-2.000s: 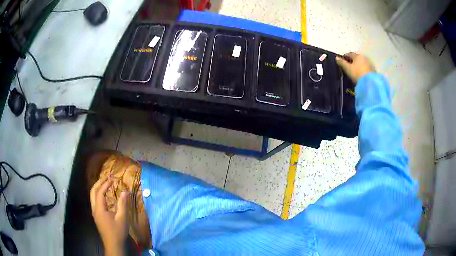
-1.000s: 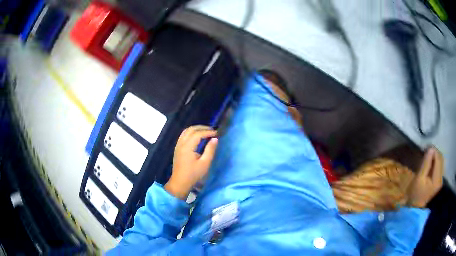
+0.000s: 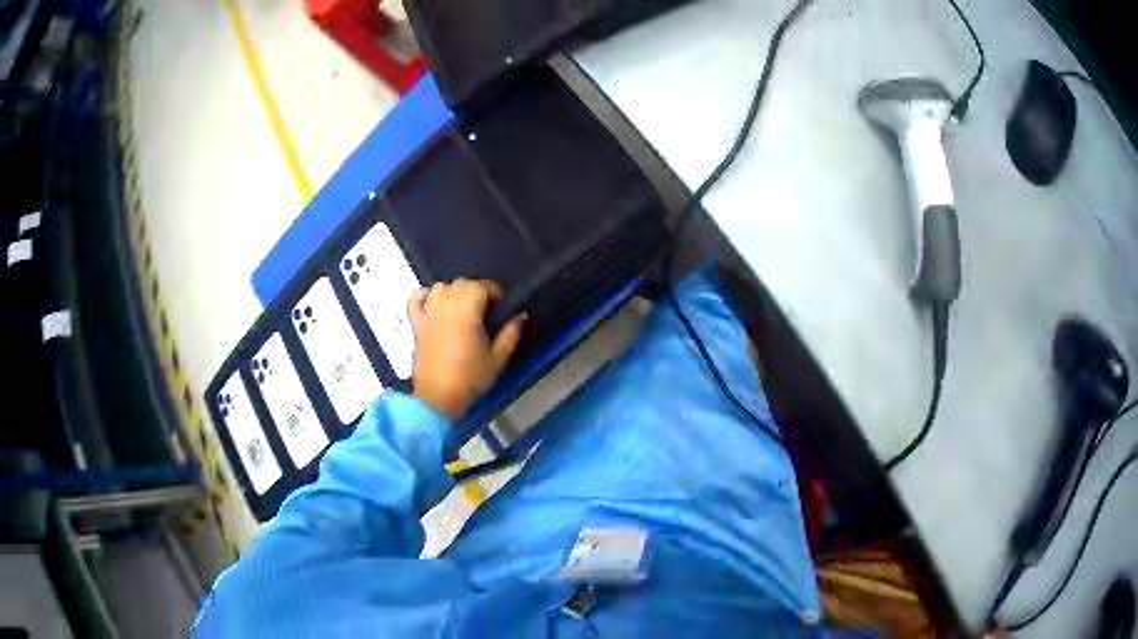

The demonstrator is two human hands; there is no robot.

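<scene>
A black phone tray [image 3: 493, 231] lies on a blue-topped stand. Several smartphones [image 3: 328, 350] lie in its slots at the left, white backs and camera lenses up. The slots further right hold no phone. My left hand [image 3: 457, 343] is over the tray beside the rightmost white phone [image 3: 384, 290], fingers bent at its edge and thumb apart. It holds nothing that I can see. My right hand is not clearly in view; only a small skin-coloured patch shows at the bottom right edge.
A second black tray [image 3: 493, 44] overlaps the far end. The pale bench [image 3: 824, 250] at the right bears a grey-white barcode scanner [image 3: 927, 187], a dark scanner [image 3: 1076, 431], a mouse [image 3: 1041, 122] and cables. A red stool [image 3: 374, 38] stands behind; dark racks are at far left.
The view has shifted and steadied. My left hand has moved from the tray's near side onto the tray by the rightmost white phone. My right hand has left clear view at the lower right.
</scene>
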